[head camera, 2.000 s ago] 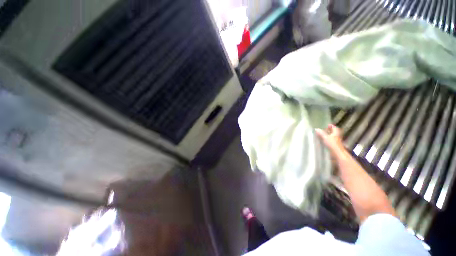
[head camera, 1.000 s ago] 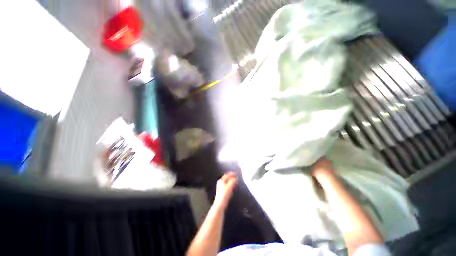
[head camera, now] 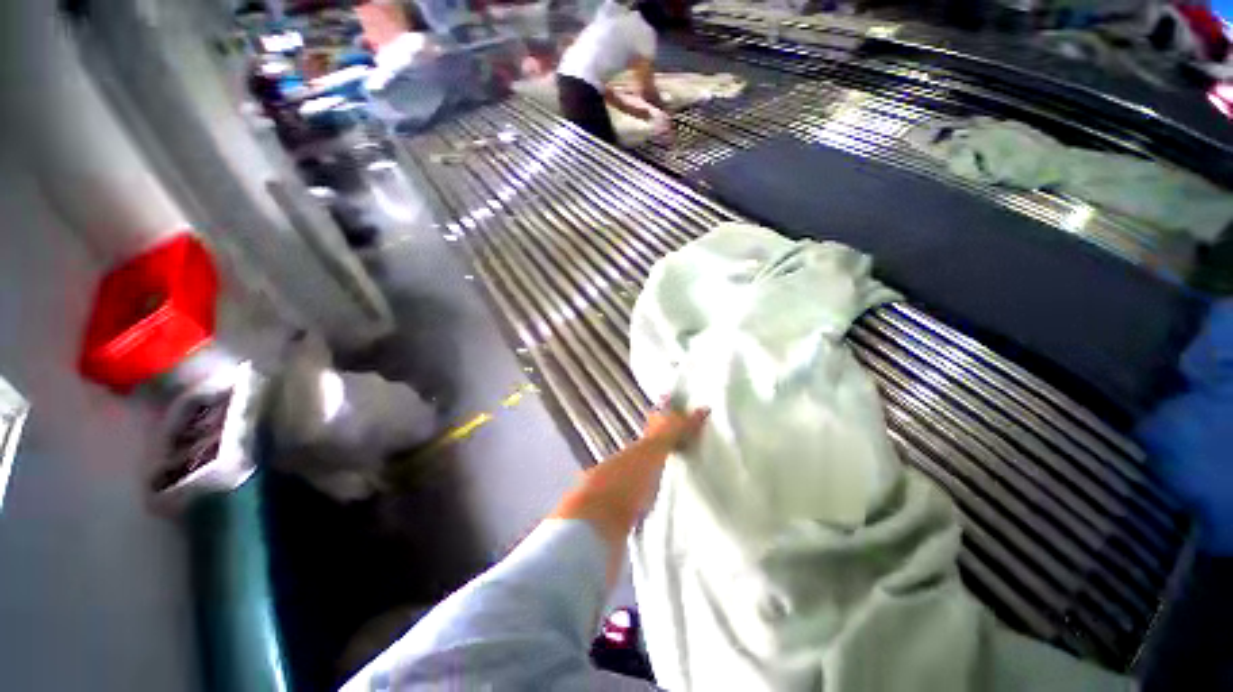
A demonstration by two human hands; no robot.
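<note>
A pale green curtain panel (head camera: 811,460) lies heaped in a long puffy bundle over a rack of shiny metal tubes (head camera: 1041,453) and runs down to the bottom of the picture close to me. My left hand (head camera: 672,427) is at the bundle's left edge, its fingers closed on the cloth; the fingertips are partly hidden. My right hand is not in view.
Another person (head camera: 606,61) bends over cloth at a far rack. A dark surface (head camera: 933,230) lies beyond my rack. A red bin (head camera: 152,308), a white container (head camera: 210,435) and wrapped bundles are at the left. Blue material (head camera: 1197,419) is at the right edge.
The view has swung from the cabinet and floor to along the rack. The bundle now stretches ahead of me. My left hand has moved onto its left edge; my right hand has left view.
</note>
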